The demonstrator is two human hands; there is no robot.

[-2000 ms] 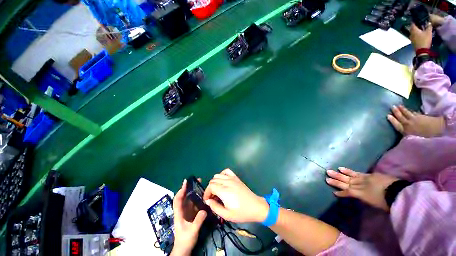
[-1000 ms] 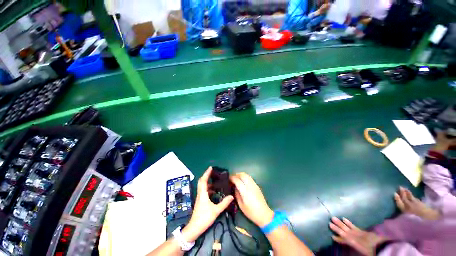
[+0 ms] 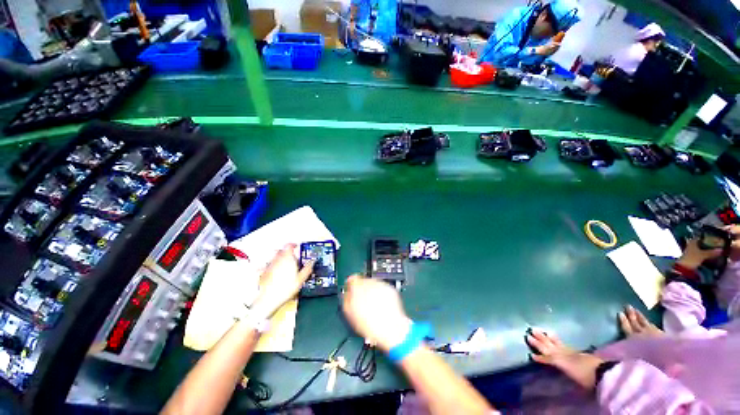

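Observation:
A black handheld unit (image 3: pixel 388 261) with a small screen and round buttons lies on the green bench. A small pale-and-dark board (image 3: pixel 424 250) lies just right of it. An open unit with bare circuit board (image 3: pixel 319 269) lies left of it, partly by the paper. My left hand (image 3: pixel 281 280) is at this open unit's left edge, a finger over its board; its grip is unclear. My right hand (image 3: pixel 373 310) is blurred, just below and left of the handheld unit; its fingertips are unclear. Black test leads (image 3: pixel 357 365) lie near the bench edge.
Power supplies (image 3: pixel 158 284) and a foam-lined tray of boards (image 3: pixel 69 235) stand left. Paper sheets (image 3: pixel 243 316) and a blue bin (image 3: pixel 253 212) are beside them. Open housings (image 3: pixel 410 147) line the belt. Tape (image 3: pixel 600 234) and a neighbour's hands (image 3: pixel 560 354) are right.
The black handheld unit, earlier between my hands, now lies on the bench with the small board beside it. My hands have moved apart, the left to the open unit. The view has turned.

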